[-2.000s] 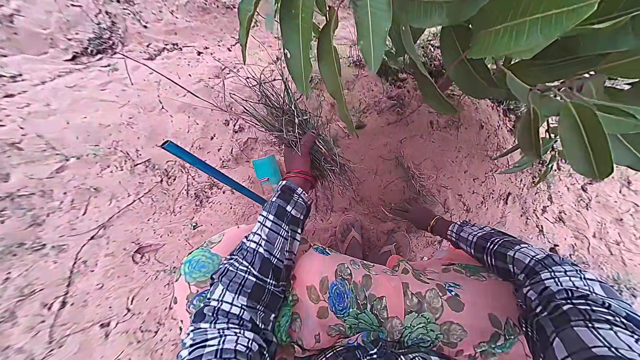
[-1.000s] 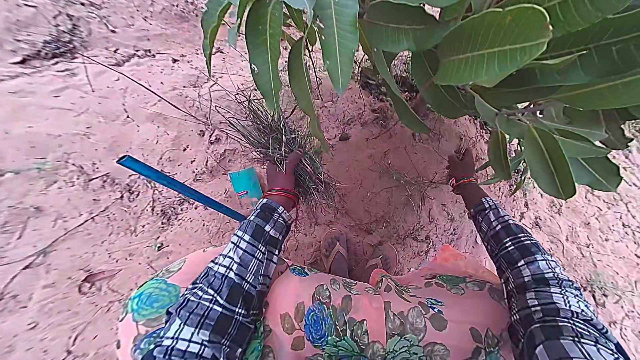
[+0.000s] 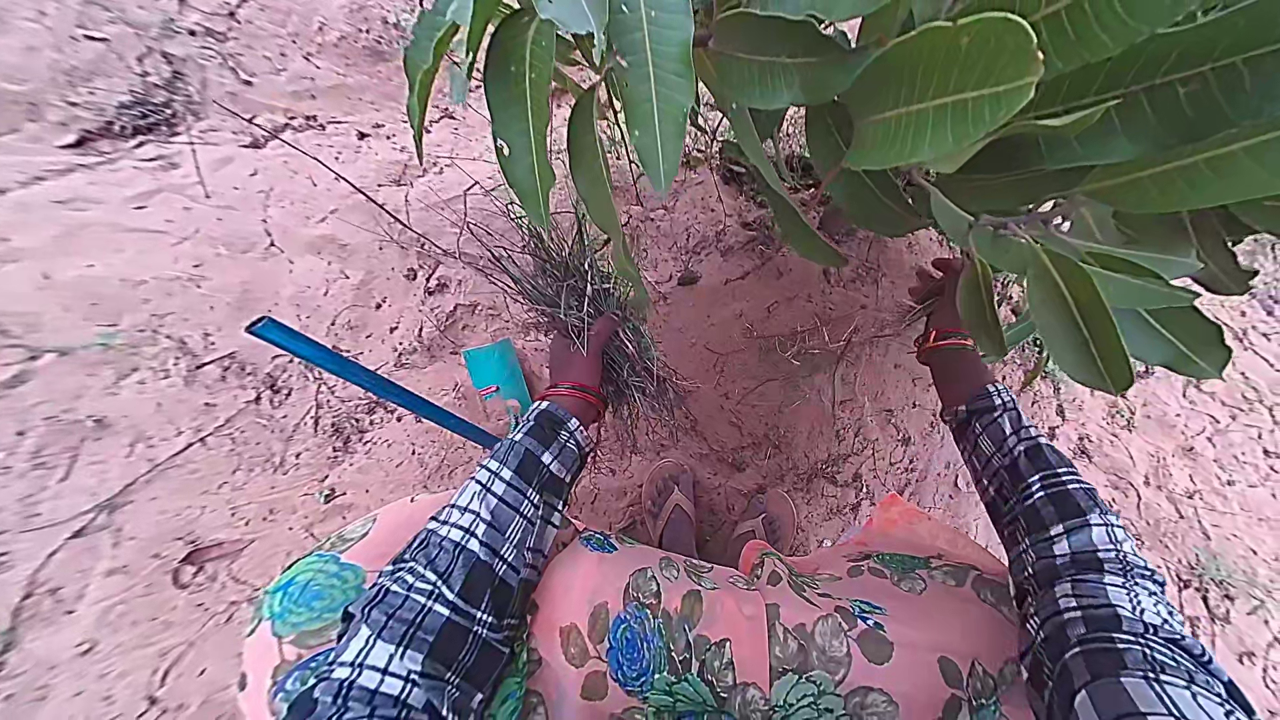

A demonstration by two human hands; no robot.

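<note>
My left hand (image 3: pixel 582 358) is closed around a bundle of dry grass and thin stalks (image 3: pixel 570 280), which spreads up and down past the fingers. Beside that hand on the soil lies a flat turquoise piece (image 3: pixel 497 372), and a blue pipe-like handle (image 3: pixel 370 382) runs from the left to under my left sleeve. My right hand (image 3: pixel 938 288) reaches to the ground at the right, by the edge of the leaves, its fingers bent; whether they hold anything is unclear. Some loose dry stalks (image 3: pixel 815 340) lie on the soil between the hands.
Broad green leaves (image 3: pixel 940 90) of a low branch hang over the top and right. My feet in sandals (image 3: pixel 672 505) stand just beyond the floral cloth (image 3: pixel 700 630) over my lap. A dry clump (image 3: pixel 150 105) lies at the upper left on cracked reddish soil.
My right hand has moved away from near my feet, outward to the right and up to the leaves' edge. My left hand stays on the grass bundle.
</note>
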